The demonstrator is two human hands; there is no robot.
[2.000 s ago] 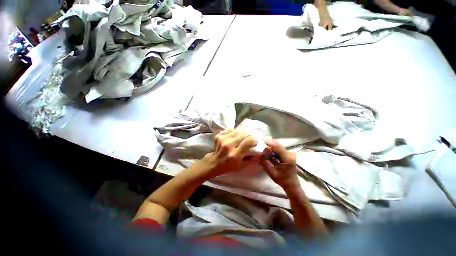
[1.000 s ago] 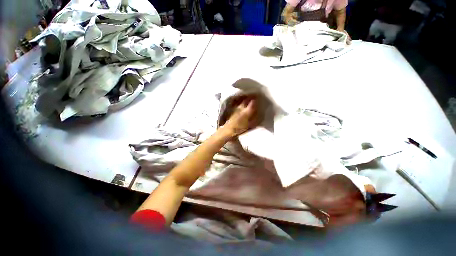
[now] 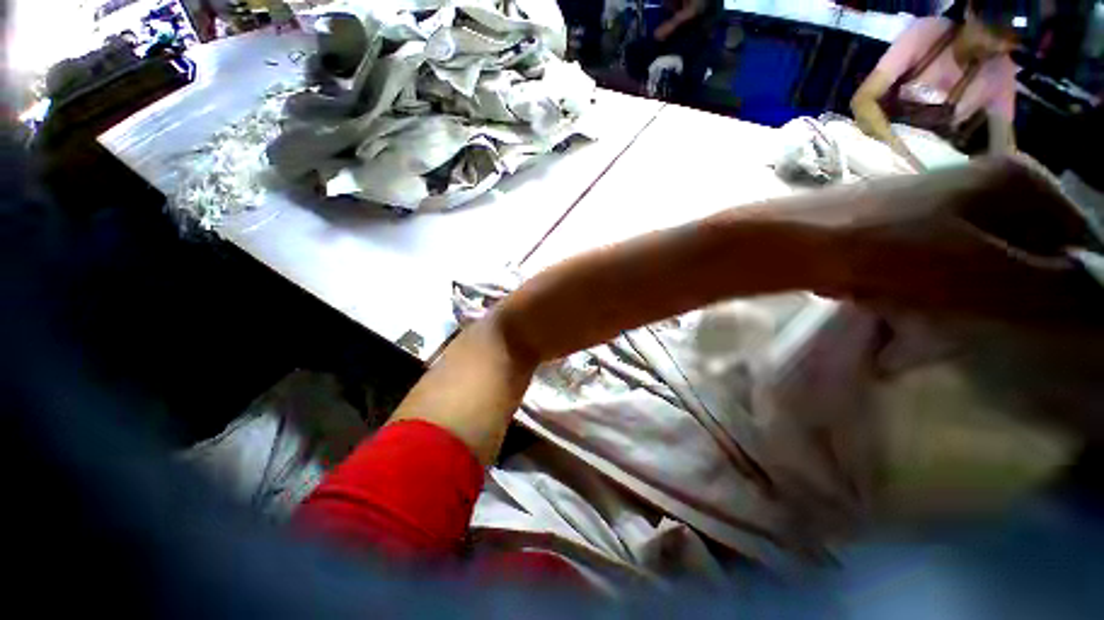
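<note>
A pale grey-beige garment [image 3: 617, 407] lies on the table before me and rises, blurred, toward the right of the view. My left hand [image 3: 999, 230] is raised at the far right, its forearm crossing above the garment. Its fingers are curled on a pale edge of cloth near the picture's right rim, though motion blur softens the grip. My right hand is not in view. No snips can be made out.
A large heap of pale garments [image 3: 424, 109] lies on the white table [image 3: 363, 260], beside a white fluffy tangle [image 3: 230, 170]. More grey cloth [image 3: 551, 515] hangs below the near edge. A person in pink [image 3: 926, 73] is across the table with another pale garment [image 3: 835, 148].
My left hand has swung from the garment's middle to the far right, and cloth there has lifted. My right hand and the dark snips have left view. The view has turned to the right.
</note>
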